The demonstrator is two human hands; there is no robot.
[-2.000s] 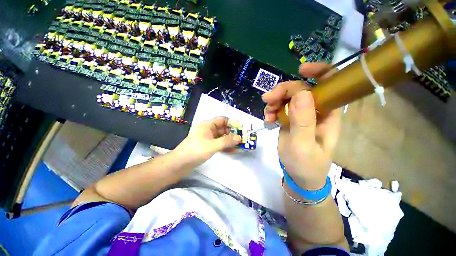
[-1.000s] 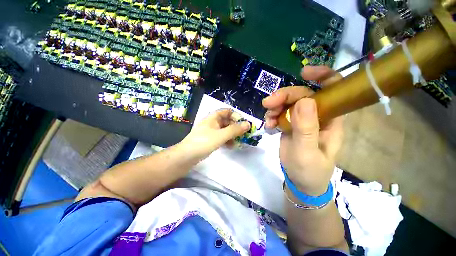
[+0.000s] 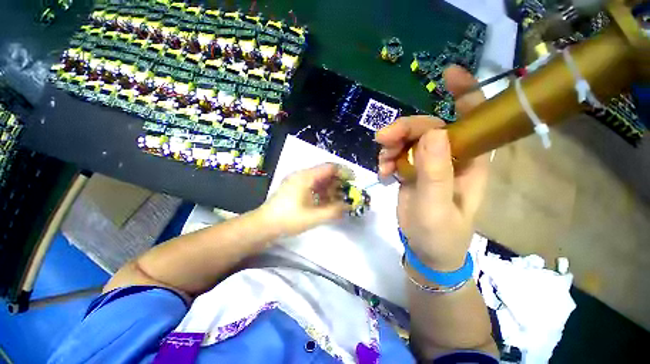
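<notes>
My left hand (image 3: 303, 199) holds a small circuit board (image 3: 356, 199) by its edge over the white work paper (image 3: 328, 245). A yellow part shows on the board; the rest is partly behind the fingers and a little blurred. My right hand (image 3: 438, 192) is closed around the lower end of the gold-brown glue dispensing gun (image 3: 499, 121), which slants up to the right. Its thin pale nozzle (image 3: 375, 183) points at the board from the right. I cannot tell whether the tip touches the board.
Dense rows of boards (image 3: 185, 78) lie on a black tray (image 3: 107, 135) at the left. Loose boards (image 3: 463, 53) lie at the back, right of a QR label (image 3: 378, 114). Crumpled white tissue (image 3: 524, 302) lies at lower right, by a tan board (image 3: 563, 206). A cart (image 3: 46, 245) stands at left.
The circuit board in my left hand has turned, and the fingers have shifted around it. The right hand and the gun have barely moved.
</notes>
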